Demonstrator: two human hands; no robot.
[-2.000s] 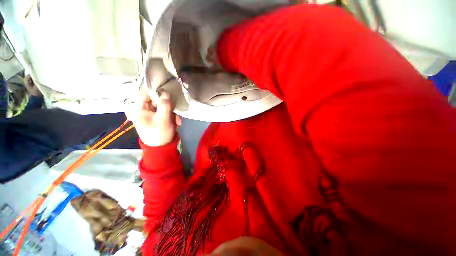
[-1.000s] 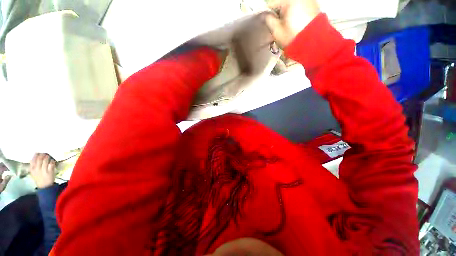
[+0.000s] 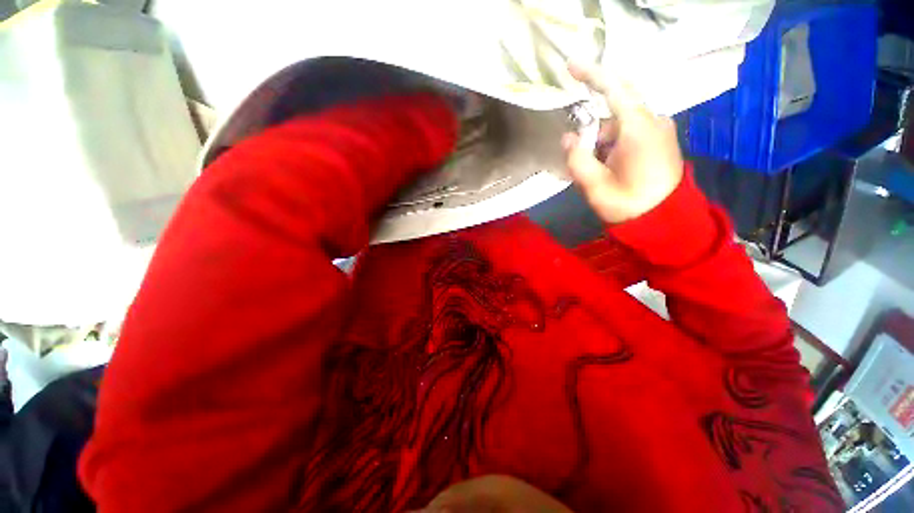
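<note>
The cream bag body (image 3: pixel 471 209) lies across the upper middle, in front of my red top, with its curved mouth open towards me. Its grey-beige lining (image 3: pixel 511 150) shows inside, with a seam line and a small dark spot near the front rim. My left arm reaches into the mouth; the hand is hidden in the dark inside. My right hand (image 3: pixel 636 155) holds the bag's right end between thumb and fingers, beside a small shiny metal-like fitting (image 3: pixel 581 116), which is too blurred to name surely.
More cream bag pieces (image 3: pixel 110 110) lie at the upper left, and pale pieces lie behind the bag. A blue bin (image 3: pixel 742 125) stands at the upper right beside a dark frame (image 3: pixel 817 215). Part of a person's dark clothing (image 3: pixel 55 431) shows at the lower left.
Earlier my right arm was inside the bag and my left hand held its left end; the arms have since swapped. Since the middle frame, the mouth shows wider and my right hand is lower.
</note>
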